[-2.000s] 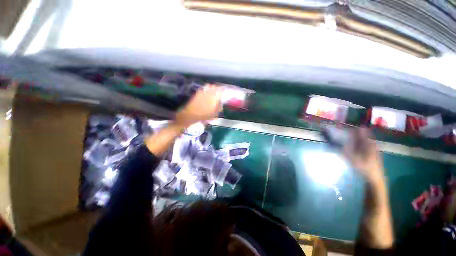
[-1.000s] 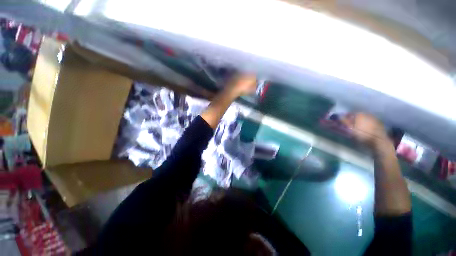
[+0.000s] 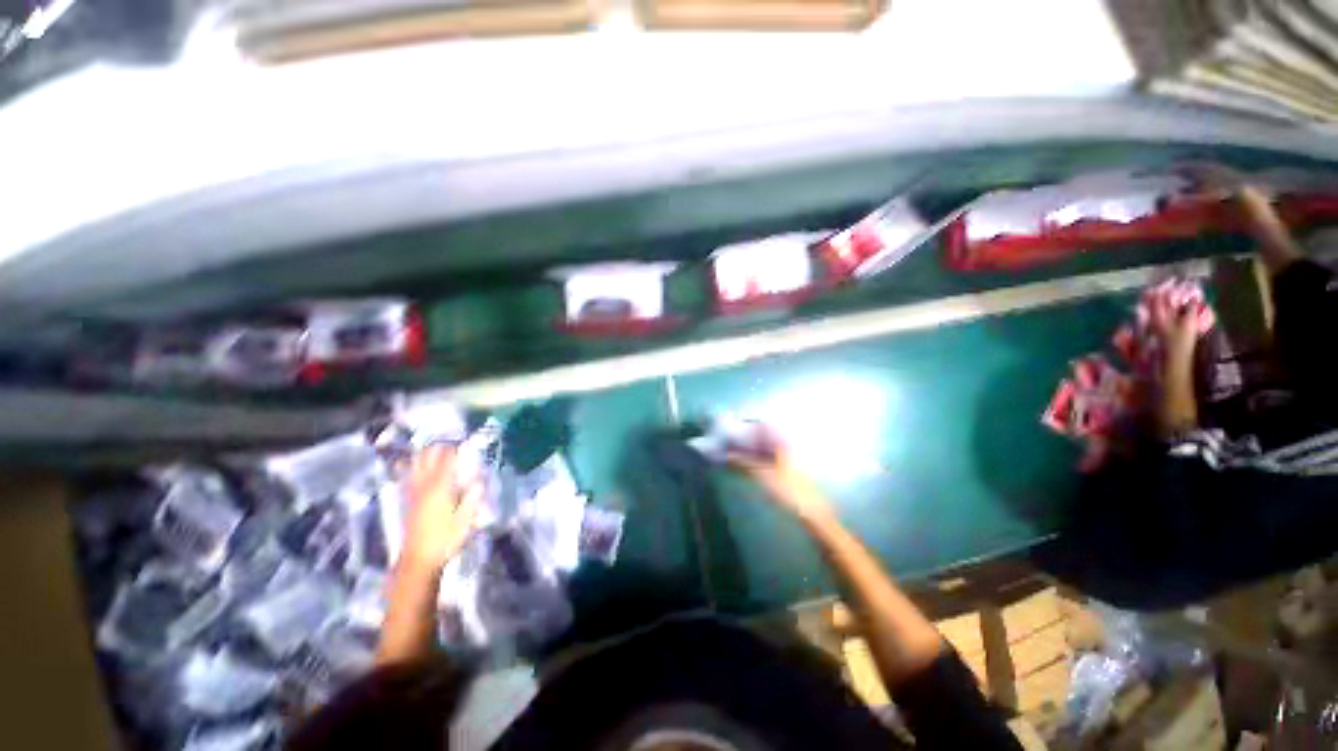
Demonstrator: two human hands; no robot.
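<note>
My left hand (image 3: 432,511) is on the right part of a heap of white sachets (image 3: 301,594) at the left of the green worktable top (image 3: 954,411). Its fingers touch sachets; whether it grips one is blurred. My right hand (image 3: 770,458) holds a sachet (image 3: 724,437) above the worktable top, just right of the thin seam line. Red packages (image 3: 616,297) with white tops stand in a row on the green conveyor belt (image 3: 492,316) beyond the pale edge rail (image 3: 807,341). Some at the left end of the row have sachets on top.
A bright white shelf (image 3: 587,110) hangs over the belt. A brown carton (image 3: 44,602) is at the left edge. At the right, a neighbouring worker's hands (image 3: 1178,352) are at small red packets (image 3: 1093,399) and the belt. Cartons (image 3: 1027,646) stand below the table's near edge.
The view has turned and shifted. My left hand has moved from the belt area back onto the sachet heap. My right hand has moved from the belt to above the worktable, now with a sachet.
</note>
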